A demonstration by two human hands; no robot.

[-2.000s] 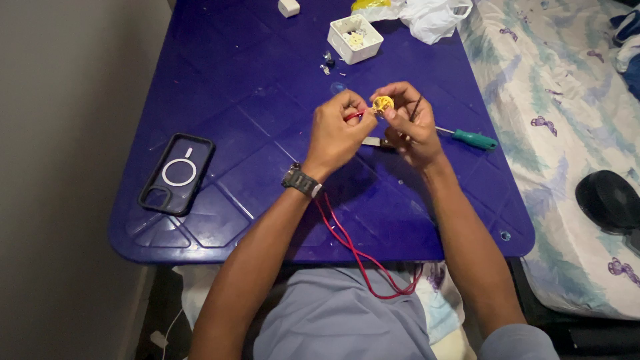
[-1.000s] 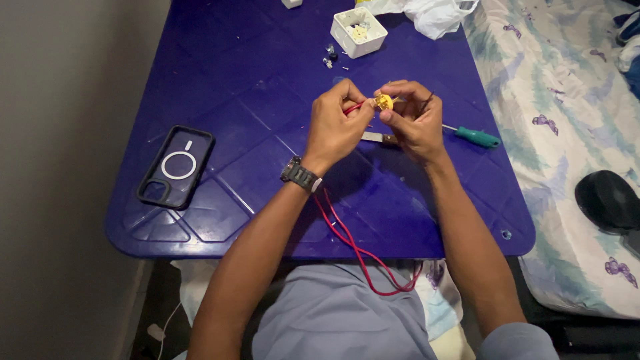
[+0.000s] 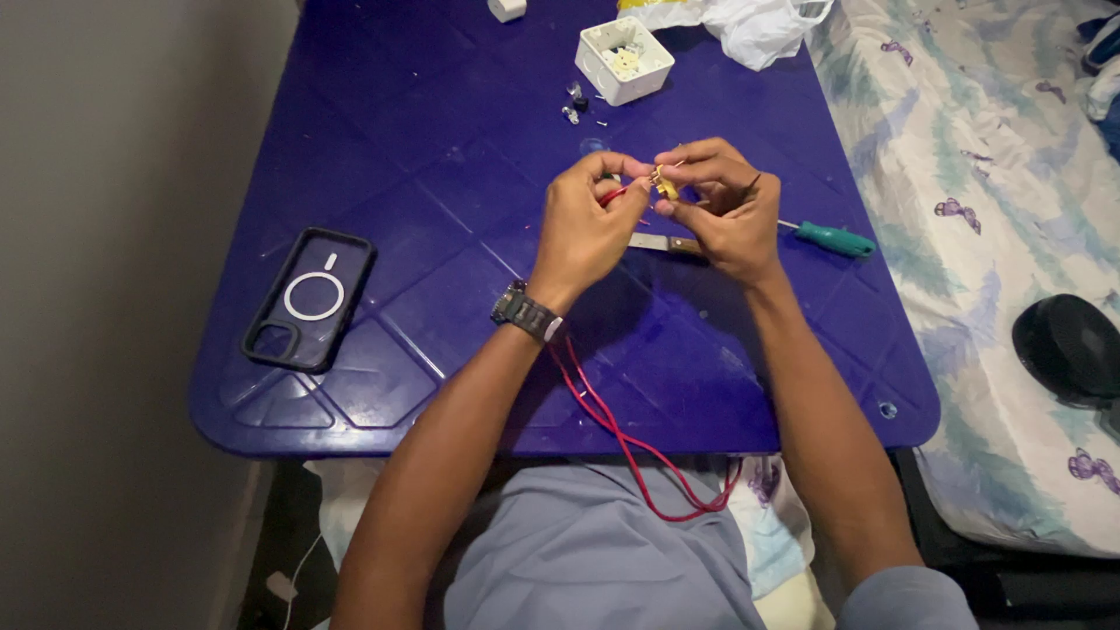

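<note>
My left hand (image 3: 591, 219) pinches the end of a red electrical wire (image 3: 614, 418) beside a small yellow electrical fitting (image 3: 665, 185). That fitting is between the fingertips of my right hand (image 3: 731, 206), with metal parts showing on its left side. The wire runs under my left wrist and loops down over the table's near edge. A knife (image 3: 652, 241) with a wooden handle lies below my hands, its handle partly hidden by my right hand. Just right of that hand lies a screwdriver (image 3: 836, 239) with a teal handle.
A white plastic box (image 3: 626, 86) holding small parts stands on the blue table (image 3: 420, 175), with small loose pieces beside it. White plastic bags (image 3: 761, 31) lie behind. A clear phone case (image 3: 311, 302) with a black rim is at left. A bed (image 3: 927, 289) adjoins the right side.
The yellow fitting has turned in my right fingers, from its round face showing to a more edge-on view. My hands remain close together.
</note>
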